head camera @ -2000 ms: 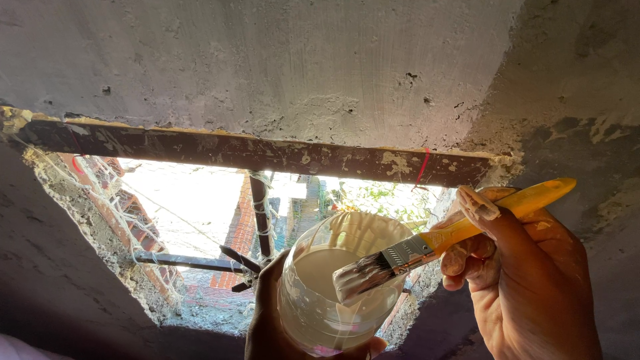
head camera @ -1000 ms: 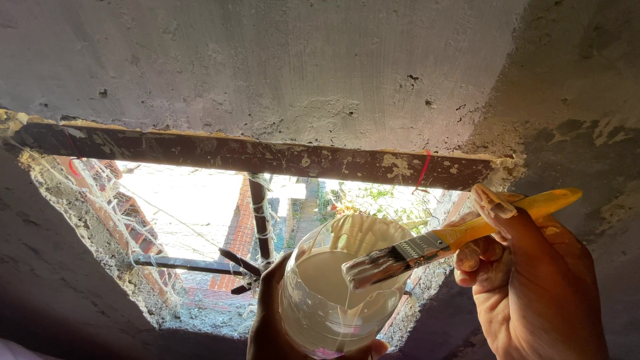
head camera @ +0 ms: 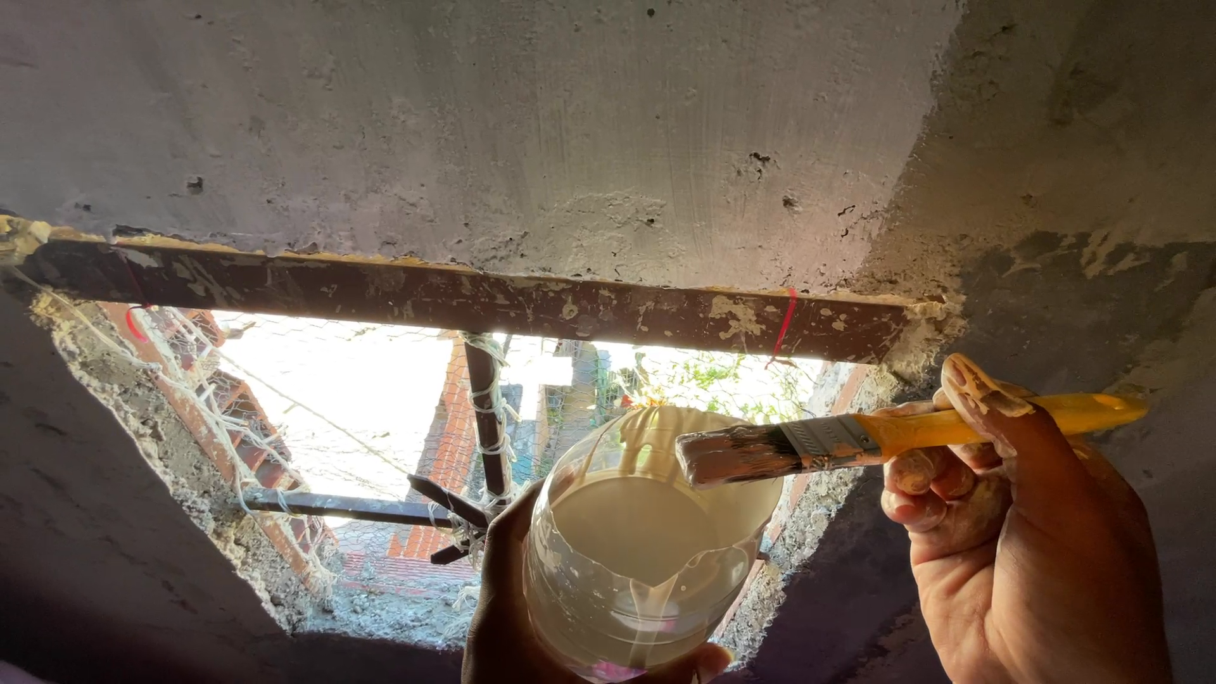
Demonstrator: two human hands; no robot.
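My left hand (head camera: 503, 608) is wrapped around a clear plastic container (head camera: 570, 589) with a cut, uneven rim. Pale, creamy paint (head camera: 622, 522) partly fills it, and drips of the same colour coat the inner wall. In my right hand (head camera: 1035, 532) is a paintbrush (head camera: 912, 432) with a yellow handle and a metal ferrule, gripped between thumb and fingers. The brush points left, and its paint-coated bristles are over the right part of the container's rim. Dried paint marks the right thumb and fingers.
Behind the container is a window opening with a dark, paint-flecked frame bar (head camera: 532, 302), crossed metal bars (head camera: 351, 508) and wire mesh. A red string (head camera: 784, 323) loops round the frame. Rough plaster edges (head camera: 218, 513) border the opening. Above spreads a plastered wall (head camera: 475, 133), darker at the right.
The brush has risen from inside the container to its rim and is now held closer to level. The left hand still holds the container.
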